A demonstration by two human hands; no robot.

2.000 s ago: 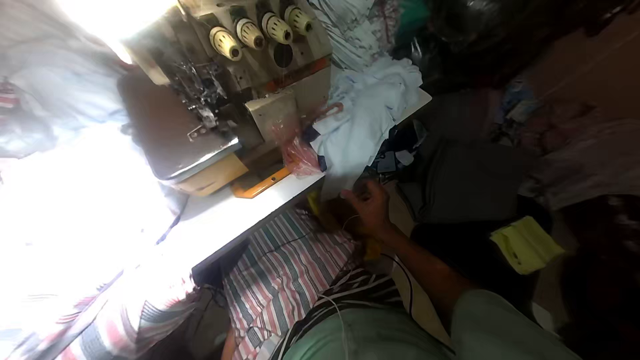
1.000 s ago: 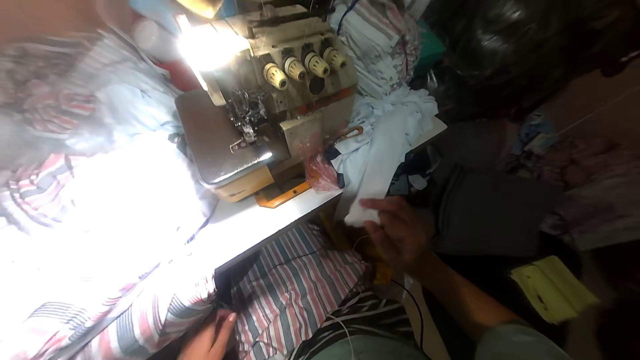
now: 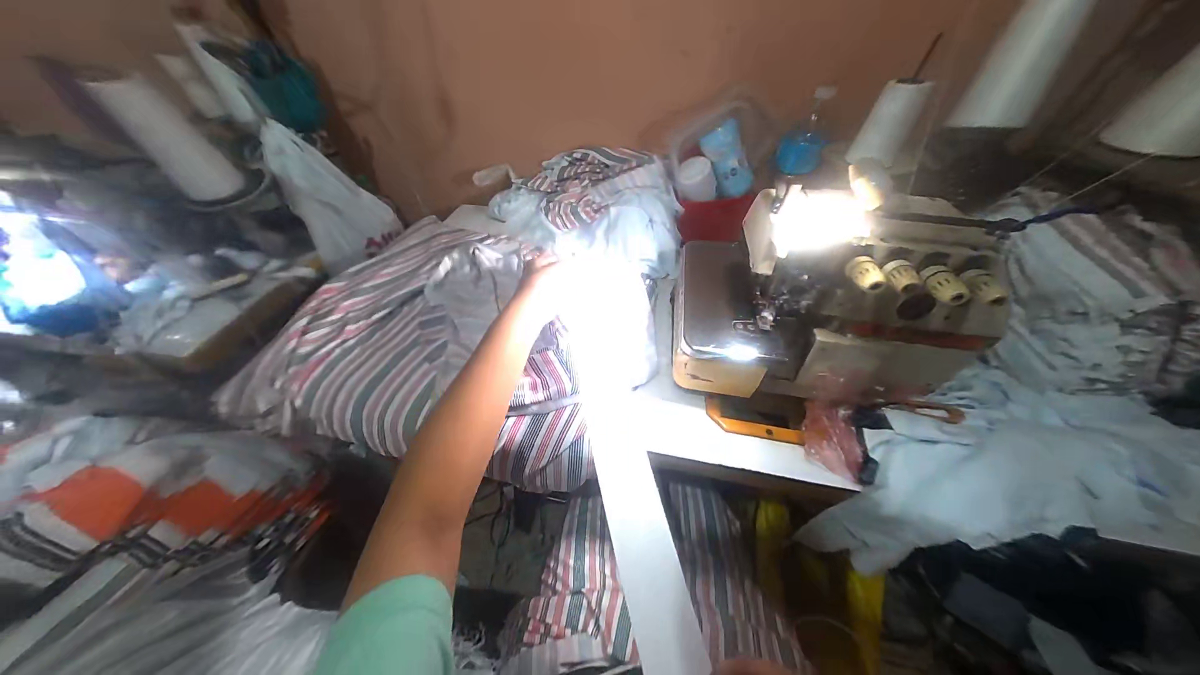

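My left arm reaches forward, and my left hand (image 3: 544, 274) rests at the pale fabric on the pile; glare hides its fingers. A long white fabric strip (image 3: 642, 539) runs from the glare near that hand down to the bottom edge. Only a sliver of my right hand (image 3: 753, 667) shows there, beside the strip's lower end; its grip is hidden. Striped cloth (image 3: 375, 366) is heaped under and around my left arm. To the right stands an overlock sewing machine (image 3: 900, 319) with its lamp lit.
A phone-like object with an orange edge (image 3: 750, 417) and a pink plastic bag (image 3: 834, 441) lie before the machine. Light blue cloth (image 3: 1012, 459) covers the right side. Behind are a red container (image 3: 714, 217), a bottle (image 3: 802, 150) and thread cones (image 3: 891, 122). Striped cloth (image 3: 581, 562) hangs below the table.
The view has swung left and up. My left hand, low by the striped cloth a second ago, now reaches to the pile. The white strip, earlier by my right hand, now stretches across the table edge.
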